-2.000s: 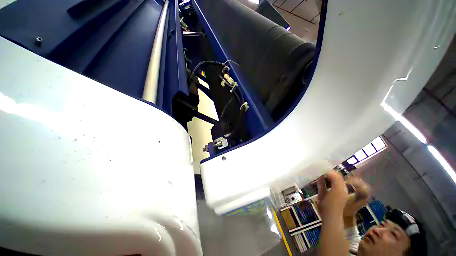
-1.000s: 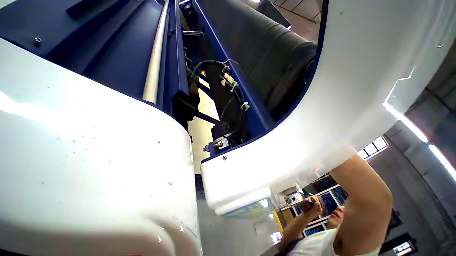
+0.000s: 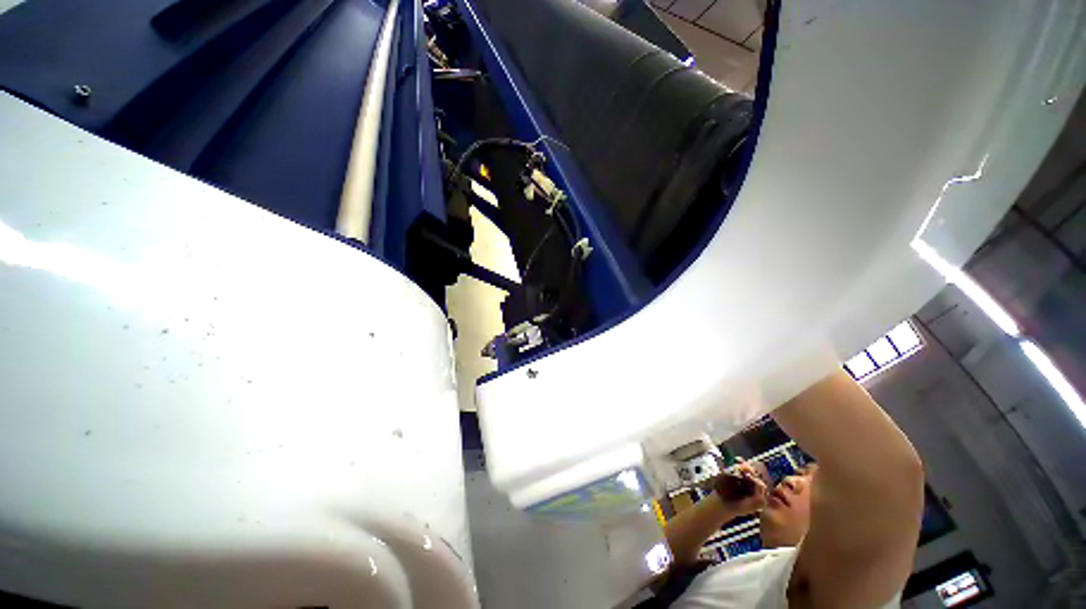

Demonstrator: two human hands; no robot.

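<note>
Neither of my hands is in view. Nearest in front are the glossy white end covers of the machine, a large one at the left and a curved one at the right. Between them lies the dark blue trough with a pale rod along it. A dark roller runs behind the blue frame rail. Black cables and small pale connectors sit in the gap. A blue and yellow sign is under the right cover's lower end.
Another person in a white shirt is at the lower right. One raised arm reaches up to the curved cover, and its hand is hidden. Their other hand is near their face. Shelving, a yellow floor line and strip lights lie beyond.
The other person's two hands were raised together two seconds ago; now one arm crosses up to the cover and the body is further left. The machine looks unchanged.
</note>
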